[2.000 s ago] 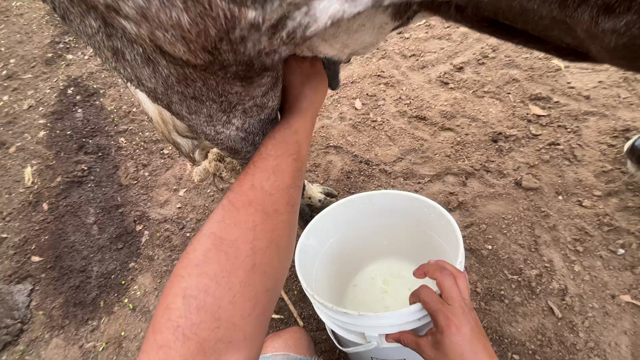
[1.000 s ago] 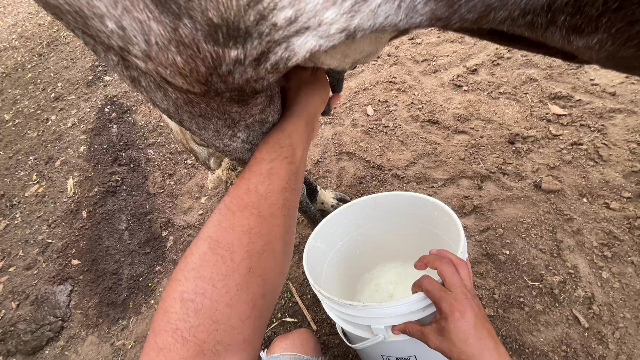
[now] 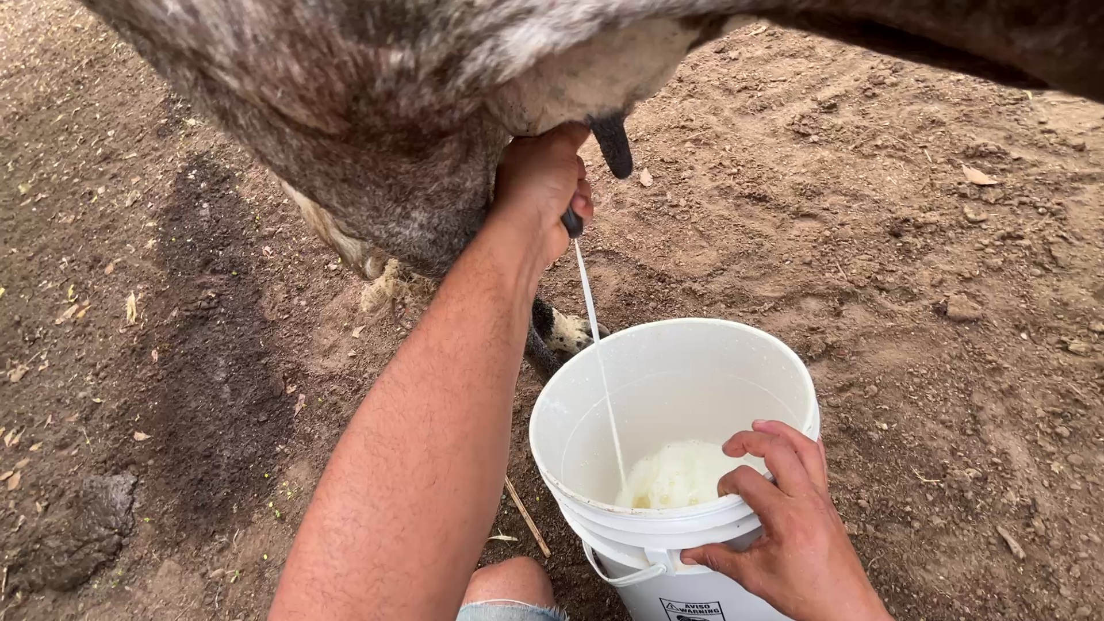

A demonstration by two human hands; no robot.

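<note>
My left hand [image 3: 545,185] is closed around a dark teat of the cow's udder [image 3: 595,78]; the teat's tip [image 3: 572,222] pokes out below the fingers. From it a thin stream of milk [image 3: 600,354] runs down into a white plastic bucket [image 3: 552,448]. Another dark teat [image 3: 611,145] hangs free just right of that hand. Frothy milk [image 3: 677,474] covers part of the bucket's bottom. My right hand [image 3: 780,509] grips the bucket's near right rim, fingers over the edge and thumb outside by the handle mount.
The cow's brown and white hairy leg [image 3: 371,129] fills the upper left, its belly the top right. A hoof [image 3: 565,332] stands behind the bucket. My bare knee [image 3: 511,582] is at the bottom. Around lie brown dirt, a dark damp patch [image 3: 220,345] and a dry stalk [image 3: 527,516].
A milk stream now shows between the teat and the bucket, where none was visible before. The left hand and the teat tip are more exposed. My right hand stays on the rim.
</note>
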